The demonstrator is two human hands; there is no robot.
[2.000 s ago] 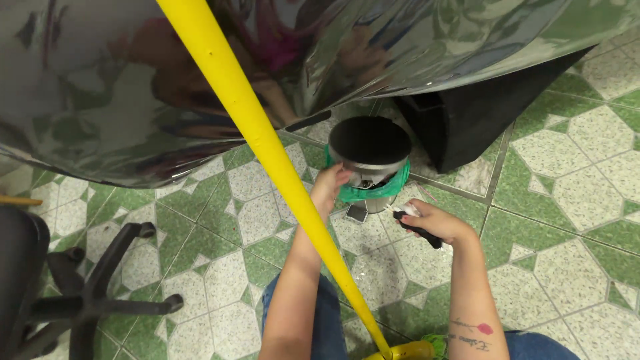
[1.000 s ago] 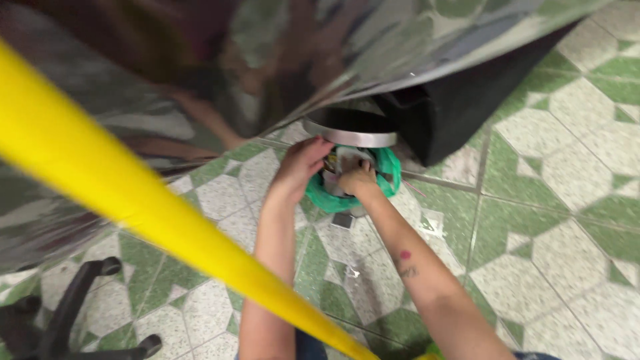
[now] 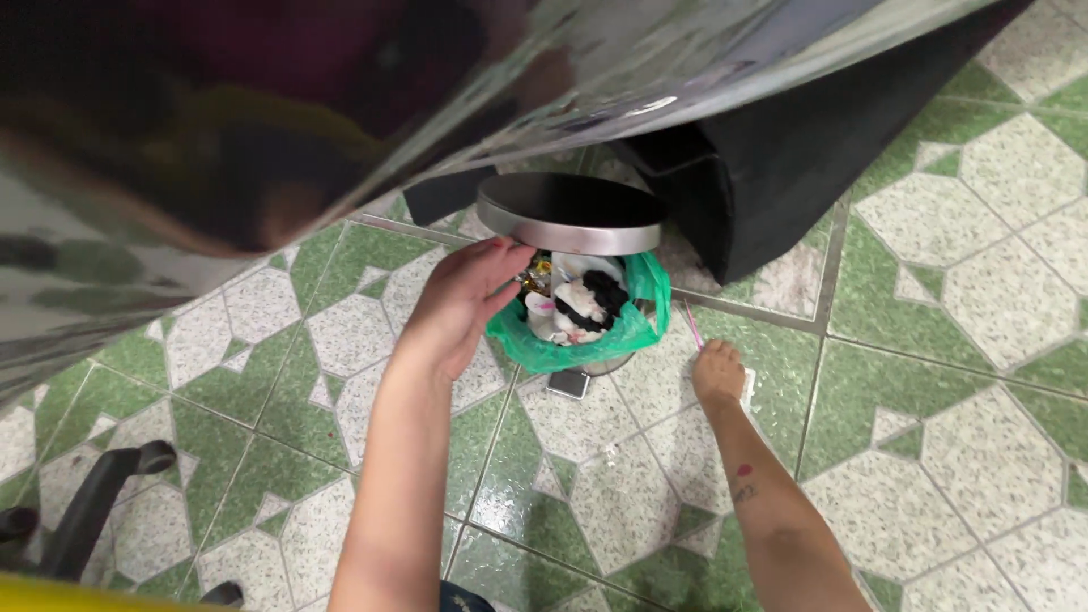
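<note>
A small pedal trash bin stands on the tiled floor, its round black lid with a metal rim [image 3: 569, 238] tilted up. Crumpled waste [image 3: 586, 302], white and black, fills the green plastic bag [image 3: 586, 353] that lines it. My left hand [image 3: 467, 293] is at the left end of the lid's rim, fingers against its underside, holding it raised. Down at the floor to the right of the bin, my right hand [image 3: 720, 370] has its fingers closed on a thin pink stick [image 3: 693, 325]. The bin's foot pedal [image 3: 568, 384] sticks out at the front.
A glossy black surface [image 3: 212, 127] overhangs the bin from above and left, with a black support panel [image 3: 765, 170] behind it on the right. Black chair legs with casters [image 3: 102, 493] are at lower left. A yellow edge [image 3: 102, 595] crosses the bottom left corner.
My right hand has moved out of the bin to the floor on its right; the dark object it held two seconds ago is gone from it. My left hand stays at the lid. The view is closer.
</note>
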